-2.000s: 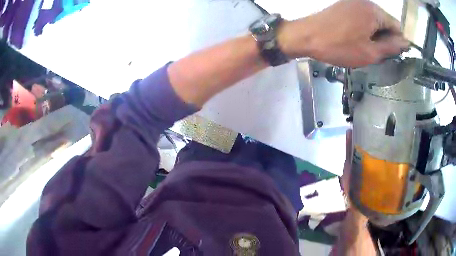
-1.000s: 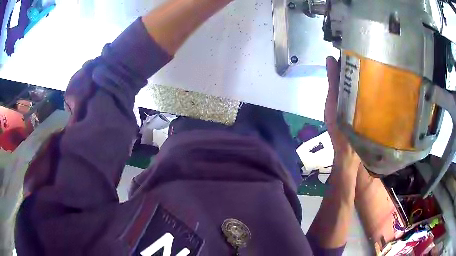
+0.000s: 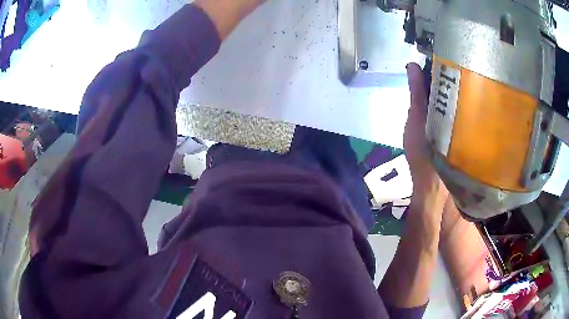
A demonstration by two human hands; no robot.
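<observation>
The silver-grey cloth-cutting machine point(image 3: 493, 124) with its orange band fills the right side, close to the camera. Its flat metal base plate point(image 3: 350, 47) lies on the white table at the top. My right hand point(image 3: 419, 118) is against the machine's left side with one finger or thumb pointing up; the rest is hidden behind the body, so its grip cannot be told. My left forearm reaches up across the table and leaves the top edge; my left hand is out of the picture.
A speckled yellow strip point(image 3: 237, 128) runs along the table's near edge. Purple cloth and a light blue piece point(image 3: 37, 19) lie at the top left. White scraps point(image 3: 390, 180) lie below the table. An open box point(image 3: 515, 243) of mixed items stands at the lower right.
Since the first frame, my left hand has left the view at the top, and the machine appears larger and nearer. Since the second frame, the view has shifted only slightly.
</observation>
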